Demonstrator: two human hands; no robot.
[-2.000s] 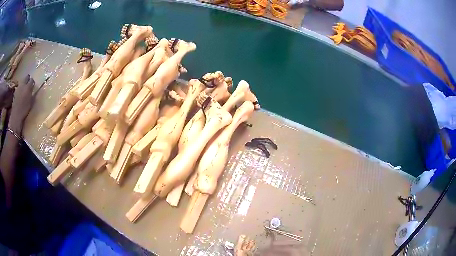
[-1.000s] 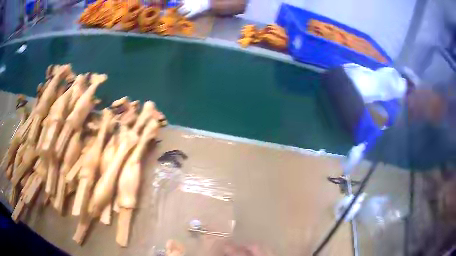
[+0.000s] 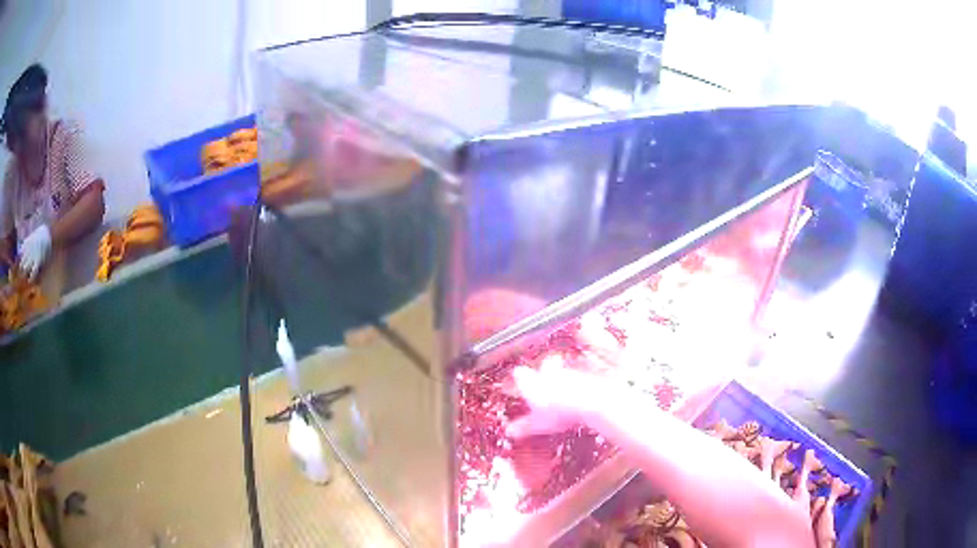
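Observation:
My right hand (image 3: 557, 405) reaches into the brightly lit clear-sided parts box (image 3: 459, 257), over small reddish-dark pieces (image 3: 487, 428). Its forearm comes in from the lower right. The hand is washed out by glare, and whether the fingers hold a piece cannot be told. A pale, overexposed shape at the bottom edge, at the front of the box, may be part of my left hand or the box's rim; I cannot tell which. Beige limb parts (image 3: 803, 476) lie in a blue crate (image 3: 750, 401) right of the box, partly behind my forearm.
A black cable (image 3: 249, 364) hangs left of the box. A thin rod with a dark fitting (image 3: 309, 407) and white pieces stands on the tan bench (image 3: 171, 471). Beyond are the green belt (image 3: 129, 364), a seated person (image 3: 48, 182), a blue crate (image 3: 193, 198) and orange parts (image 3: 134, 230).
The view has swung right. The limb-part heap has slid to the lower left edge, and the lit box and blue crate have come in. My right hand is now inside the box.

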